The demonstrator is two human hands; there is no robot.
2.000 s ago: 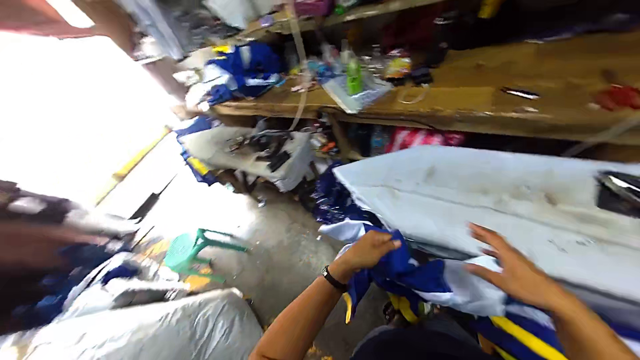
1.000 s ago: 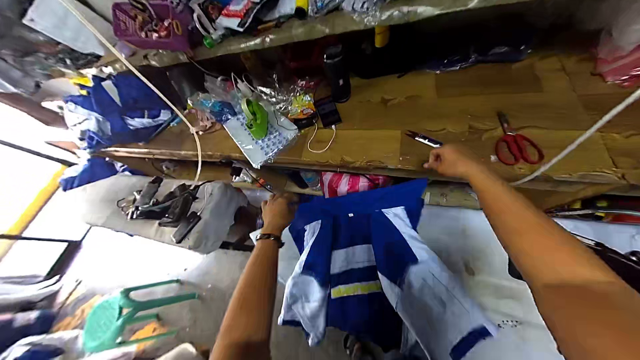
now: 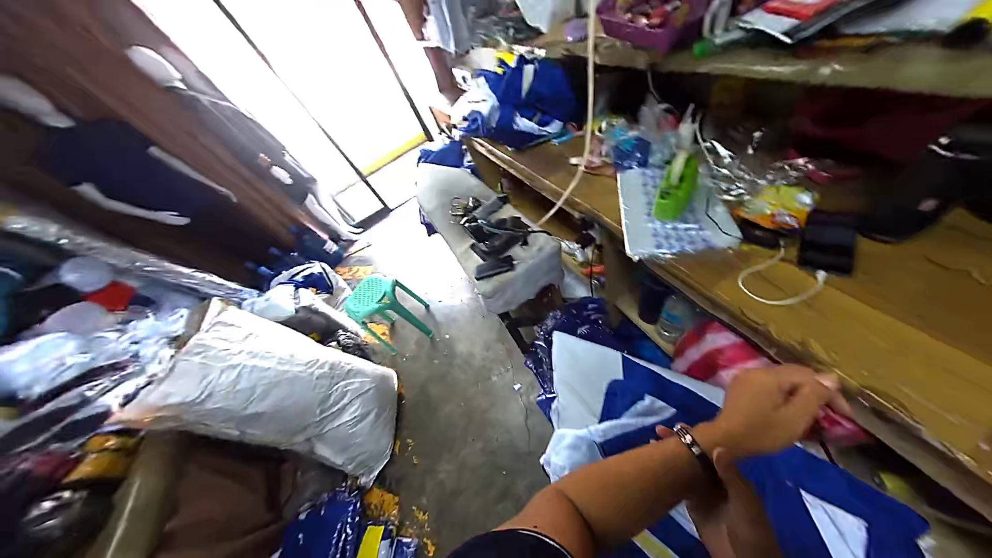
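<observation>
A blue and white garment point(image 3: 666, 395) with a yellow stripe lies spread below the bench edge. Over it, close to the front edge of the wooden bench point(image 3: 876, 341), is my left hand point(image 3: 775, 411), its fingers curled; whether cloth is between them cannot be made out. A bracelet circles that wrist. My right hand point(image 3: 725, 496) is under the left wrist, crossing it and touching the garment; the left forearm hides much of it, and its grip is unclear.
The bench holds a green tape dispenser point(image 3: 676, 186), a phone point(image 3: 828, 244) and a white cable. Metal tools lie on a padded ironing board point(image 3: 496, 232). A green plastic stool point(image 3: 376, 298) and a large white sack point(image 3: 271, 380) stand left. A cord point(image 3: 587, 108) hangs down before the bench.
The view has swung left. One second ago my hands were apart at the garment's top edge, the right one beside a small dark tool on the bench; now they cross over the garment.
</observation>
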